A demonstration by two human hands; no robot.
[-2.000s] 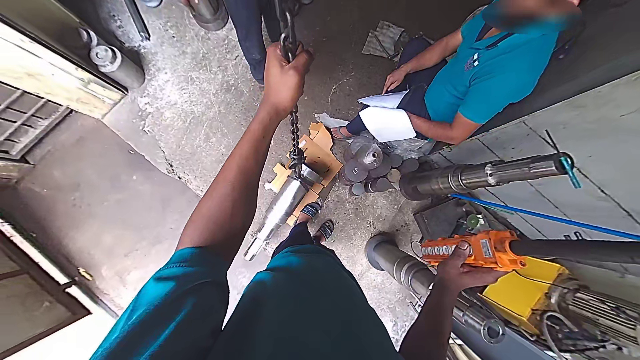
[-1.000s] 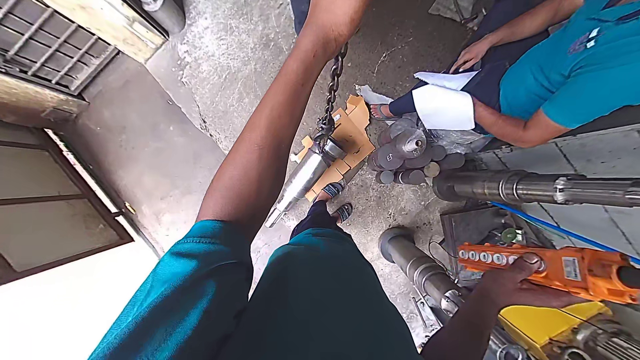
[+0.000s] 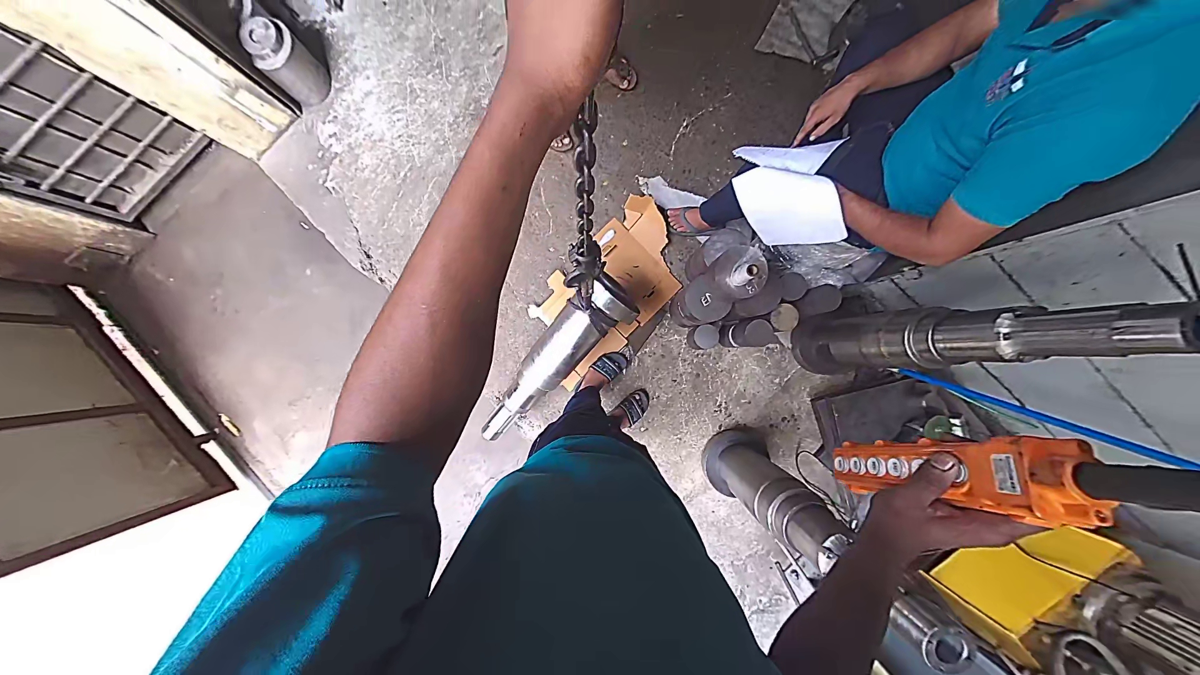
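My left hand is cut off by the top edge; its fingers are out of view. Beside its wrist a dark steel chain runs down to a stepped metal shaft. The chain is wrapped near the shaft's thick flanged end, and the shaft slants over torn cardboard and concrete, its thin end at lower left. My right hand holds an orange pendant control with a row of push buttons, the thumb resting on one button.
A seated person holds white papers at the right. Round metal bars are stacked near that person's foot. Large stepped shafts stand at the right, near a yellow machine part. A gas cylinder is at upper left.
My left hand has gone from plain view on the chain to the top edge, mostly out of frame. My right hand still holds the pendant control. The view has shifted.
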